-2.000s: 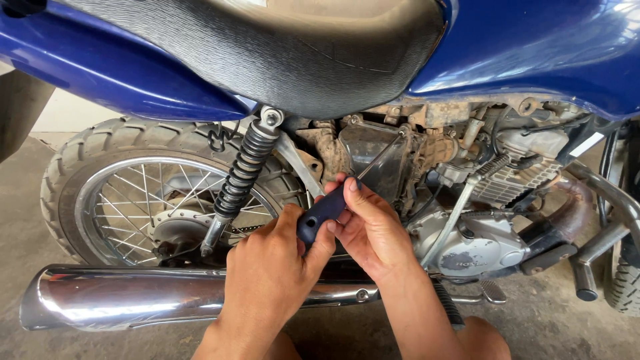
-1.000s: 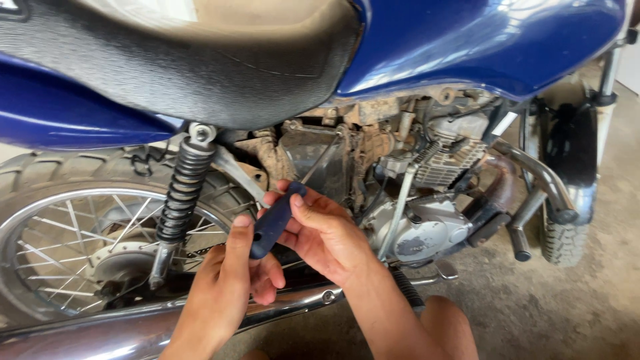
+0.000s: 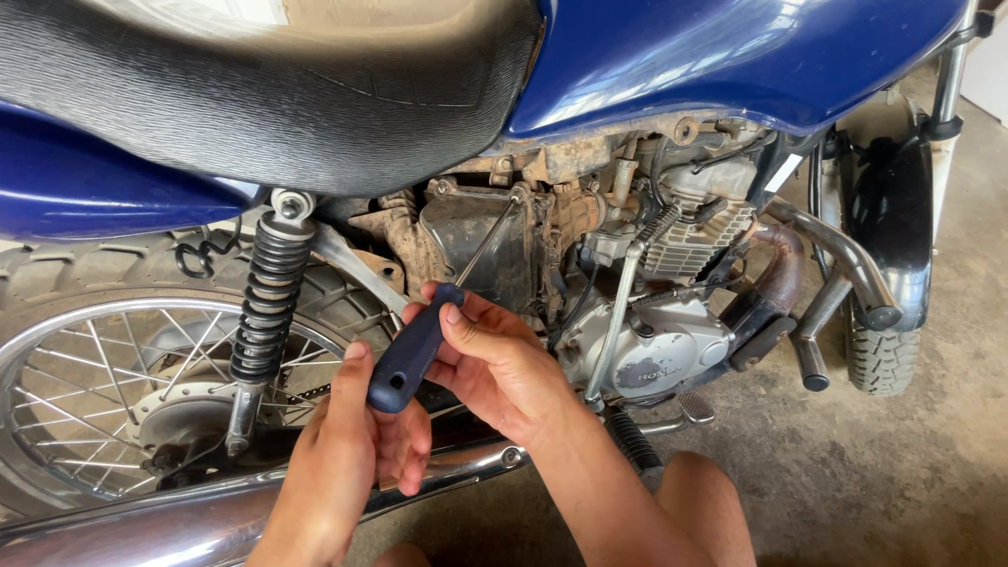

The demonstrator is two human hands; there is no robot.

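A screwdriver with a dark blue handle [image 3: 417,346] slants up and to the right. My right hand [image 3: 504,362] grips the handle near its shaft, between thumb and fingers. The thin metal shaft reaches a screw [image 3: 518,191] at the upper right corner of the dirty black airbox cover [image 3: 480,240] on the motorcycle; whether the tip is seated cannot be told. My left hand [image 3: 354,449] is around the handle's butt end, its thumb and fingers apart and not closed on it. Another screw [image 3: 445,186] shows at the cover's upper left corner.
Above are the black seat [image 3: 315,94] and blue fuel tank [image 3: 709,63]. A coil-spring shock absorber [image 3: 272,299] and spoked rear wheel [image 3: 94,394] stand at left. The chrome exhaust [image 3: 157,504] runs below my hands. The engine [image 3: 661,346] and kick-start lever [image 3: 622,323] are at right.
My left hand has loosened from the screwdriver handle, which it held two seconds ago. My right hand still holds it. The view has shifted towards the motorcycle's front.
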